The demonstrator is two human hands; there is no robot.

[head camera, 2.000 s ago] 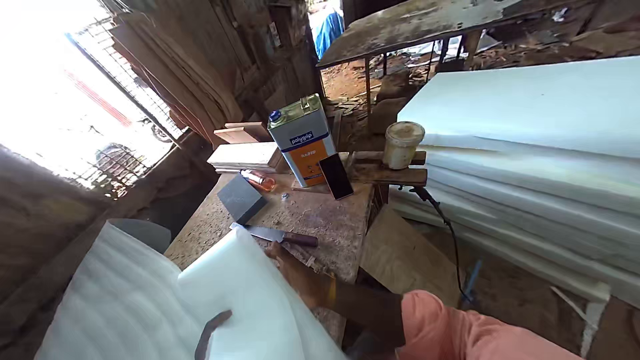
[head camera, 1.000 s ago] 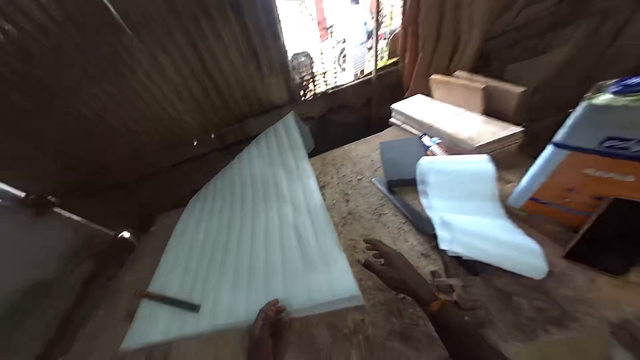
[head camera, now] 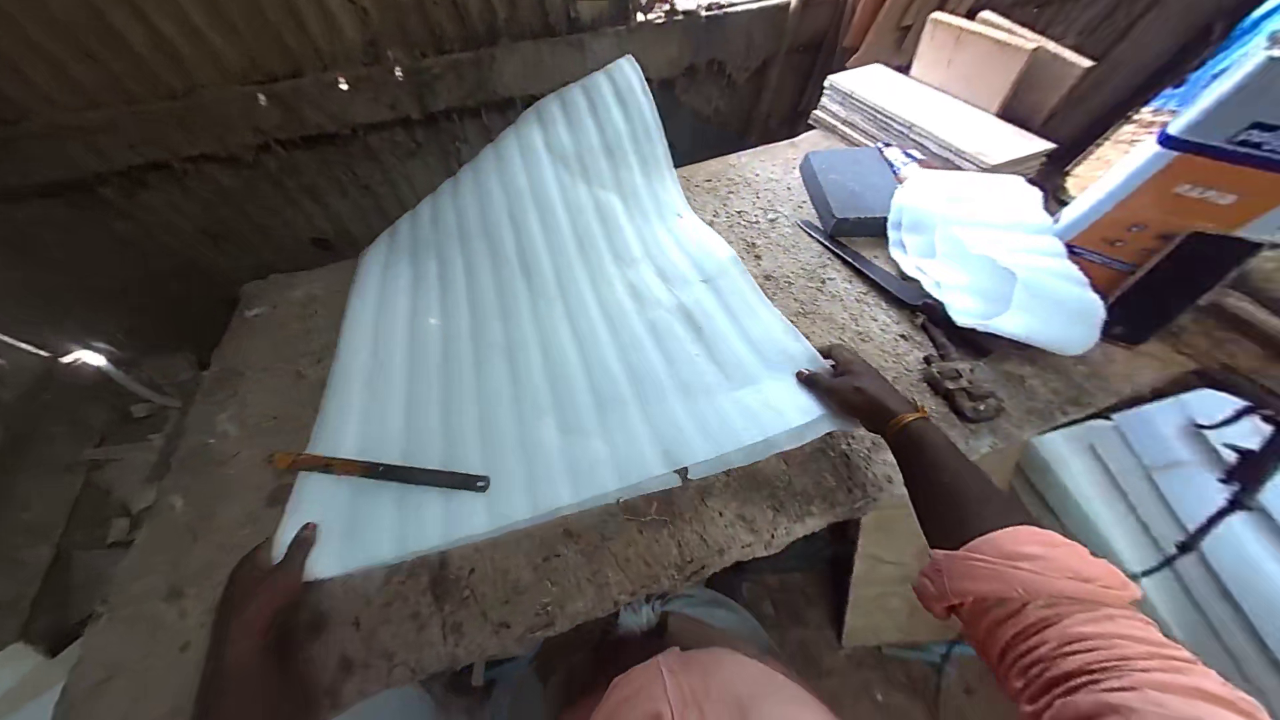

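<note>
A ribbed white foam sheet [head camera: 540, 330] lies on the rough workbench [head camera: 560, 575], its far corner sticking up. My left hand [head camera: 265, 590] pinches the sheet's near left corner, thumb on top. At the near right corner my right hand [head camera: 860, 385] grips the edge between thumb and fingers. A flat dark blade with an orange end, perhaps a hacksaw blade [head camera: 385, 471], rests on the sheet's left part. Right of the sheet lies a knife [head camera: 865, 262], its handle partly hidden by a smaller piece of white foam [head camera: 990, 260], beside a dark grey block [head camera: 850, 190].
Stacked boards [head camera: 930, 115] stand at the back right. A metal can [head camera: 1180, 170] with a dark phone-like slab [head camera: 1180, 285] leaning on it is at the right. White foam slabs [head camera: 1150, 500] lie below on the right. A corrugated wall [head camera: 250, 90] rises behind the bench.
My right hand, off the sheet and spread one second ago, now holds its near right corner. The smaller foam piece has come to rest flat by the knife. The view has swung left since the oldest frame.
</note>
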